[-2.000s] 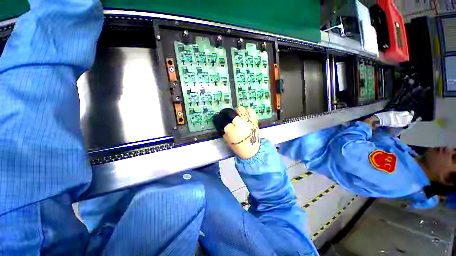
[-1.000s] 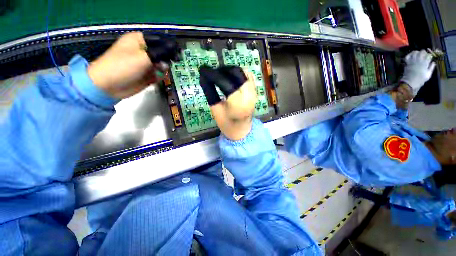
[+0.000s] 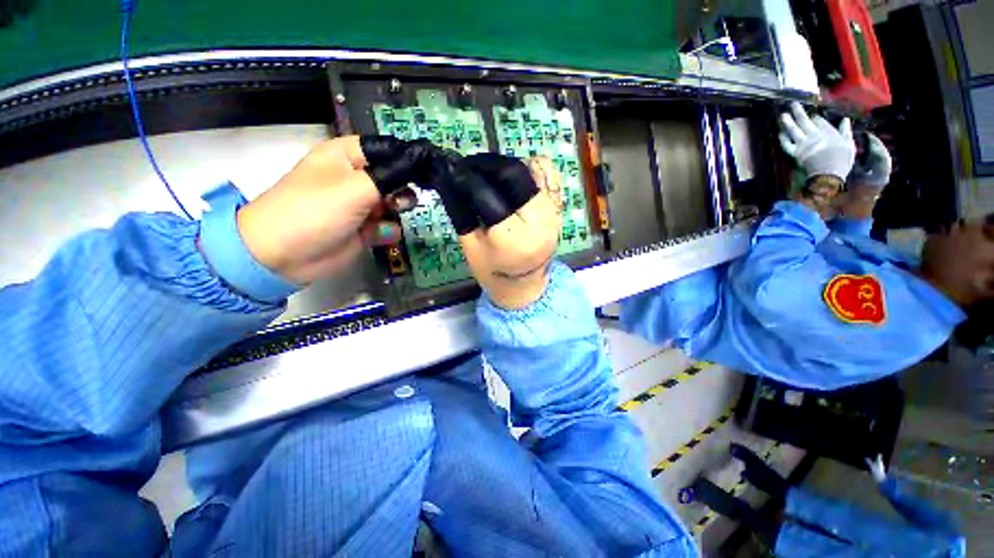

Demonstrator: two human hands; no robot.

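Note:
A black carrier (image 3: pixel 496 87) lies on the conveyor with two pale green circuit board panels, the left one (image 3: pixel 431 256) and the right one (image 3: pixel 567 164). My left hand (image 3: pixel 316 213), with a blue wrist strap, reaches in from the left over the left panel. My right hand (image 3: pixel 507 229) is over the middle of the carrier, bent toward the left. Both have black finger cots, and their fingertips meet over the left panel. The overlapping fingers hide part of both panels, and I cannot tell whether anything small is between them. An orange-brown side block (image 3: pixel 596 180) shows at the right end.
A silver conveyor rail (image 3: pixel 436 338) runs nearest my body. A green bench (image 3: pixel 436 33) lies beyond the conveyor, with a red bin (image 3: pixel 856 55) far right. A blue cord (image 3: pixel 142 131) crosses at left. A person with white gloves (image 3: pixel 820 147) works over the line at right.
My left hand came in from the left, then moved right and lower to meet my right hand. My right hand rose from the carrier's near edge. The neighbour's gloved hands are now over the line.

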